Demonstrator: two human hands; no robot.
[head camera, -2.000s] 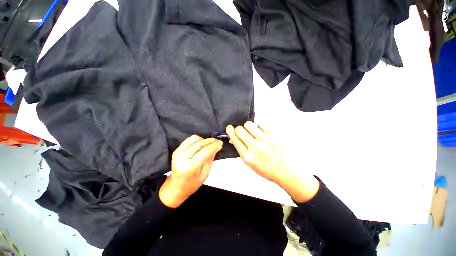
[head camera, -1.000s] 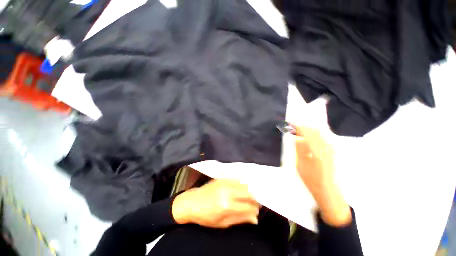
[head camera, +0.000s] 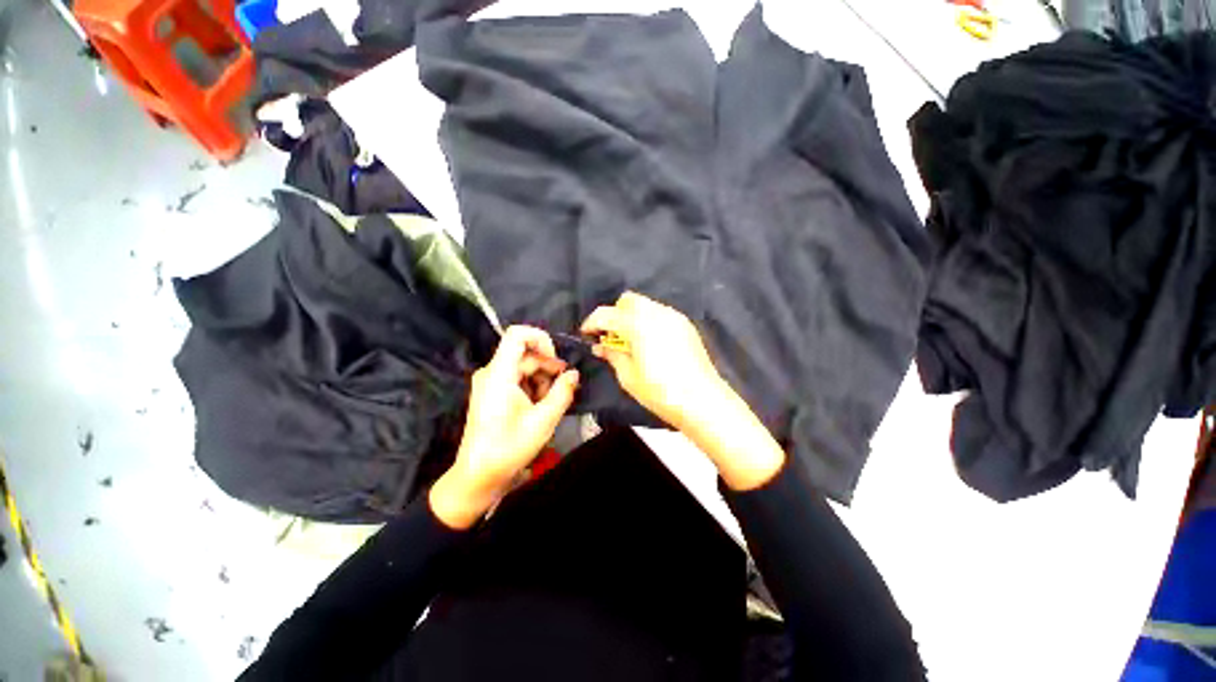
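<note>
A black garment (head camera: 667, 173) lies spread on the white table, with its near edge by my hands. My left hand (head camera: 514, 406) pinches the garment's near edge between thumb and fingers. My right hand (head camera: 660, 357) is closed on small yellow thread snips (head camera: 615, 342), mostly hidden in the fingers, close to the left fingertips at the same edge. A thin dark bit of cloth or thread shows between the two hands. Whether the snips' blades touch it cannot be told.
A crumpled black garment pile (head camera: 1067, 240) lies on the table at the right. More black cloth (head camera: 314, 373) hangs over pale green cloth at the left table edge. An orange stool (head camera: 174, 67) stands on the littered grey floor. Another yellow tool (head camera: 978, 21) lies at the far table edge.
The view has swung left. The garment lies turned differently, and more of it extends to the right. My left hand has come up from near my body to its edge, and my right hand has joined it.
</note>
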